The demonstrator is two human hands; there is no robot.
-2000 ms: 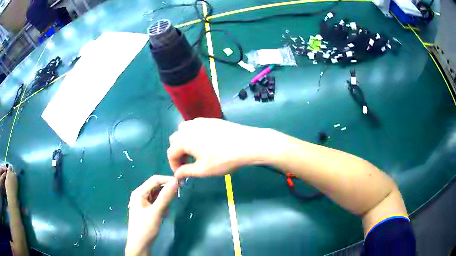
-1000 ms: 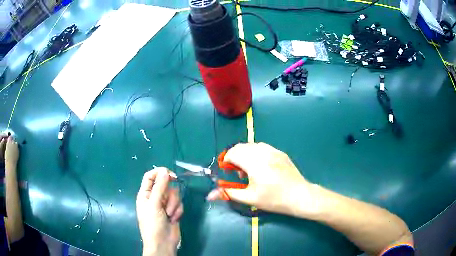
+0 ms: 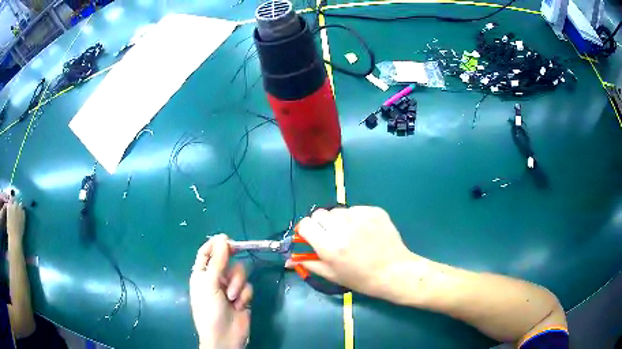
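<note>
My right hand [image 3: 358, 249] holds scissors [image 3: 269, 245] by their orange and black handles. The metal blades point left and look closed, with their tips at my left fingertips. My left hand [image 3: 221, 286] pinches something thin and small between thumb and forefinger, likely a wire end; it is too small to tell clearly. Thin black wires [image 3: 240, 160] lie loosely on the green bench [image 3: 423, 204] behind the scissors, and some run toward my hands.
A red heat gun [image 3: 307, 126] stands upright behind my hands. A white sheet [image 3: 146, 82] lies at the back left. Black parts [image 3: 402, 117], a pink pen [image 3: 399, 95], a plastic bag [image 3: 412, 73] and a cable pile [image 3: 522, 68] lie back right. Another person's arm [image 3: 17, 238] shows far left.
My right hand was empty-looking near my left fingertips, then appeared with open scissors. The blades have since closed and meet my left fingertips. The view has shifted, and the heat gun shows farther right.
</note>
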